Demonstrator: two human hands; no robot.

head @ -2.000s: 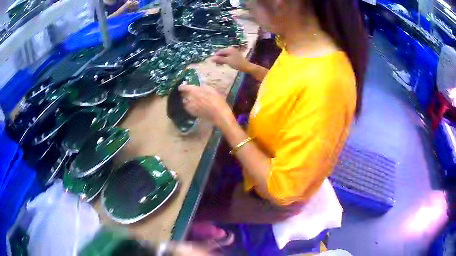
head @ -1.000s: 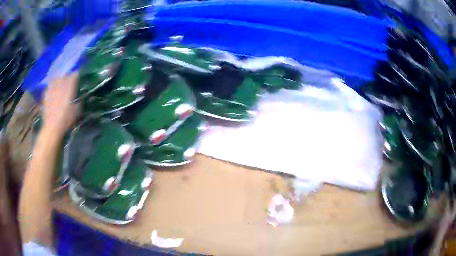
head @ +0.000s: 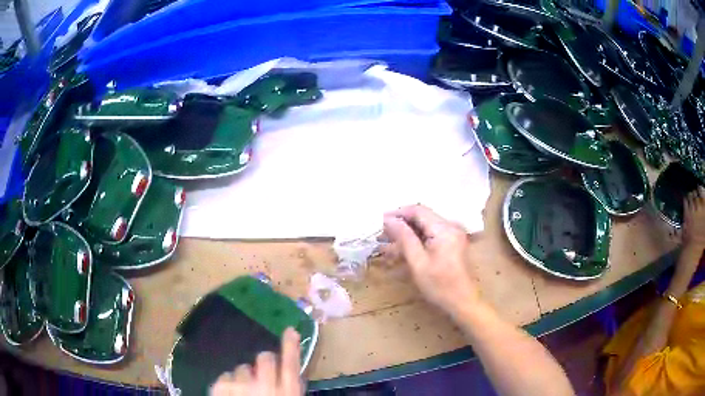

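A glossy green car body shell (head: 224, 340) with a dark hollow middle and silver edge lies on the tan board at the lower front. My left hand (head: 267, 371) is over its near right part, index finger extended, and holds it; the picture's edge cuts off the hand. My right hand (head: 433, 255) is above the board, fingertips close together beside a clear-white crumpled blob (head: 355, 254); whether they pinch something thin cannot be told. A second pale blob (head: 328, 297) lies between the shell and my right hand.
A white sheet (head: 348, 162) lies behind, with loose green panels (head: 280, 90) at its far left edge. Green shells are piled left (head: 66, 278) and right (head: 556, 228). A blue wall (head: 263, 39) stands behind. A person in yellow (head: 665, 352) is at far right, one hand at a shell.
The view has swung from the neighbouring worker to the board. A shell is now at the front under my left hand, and my right hand has come in over the blobs.
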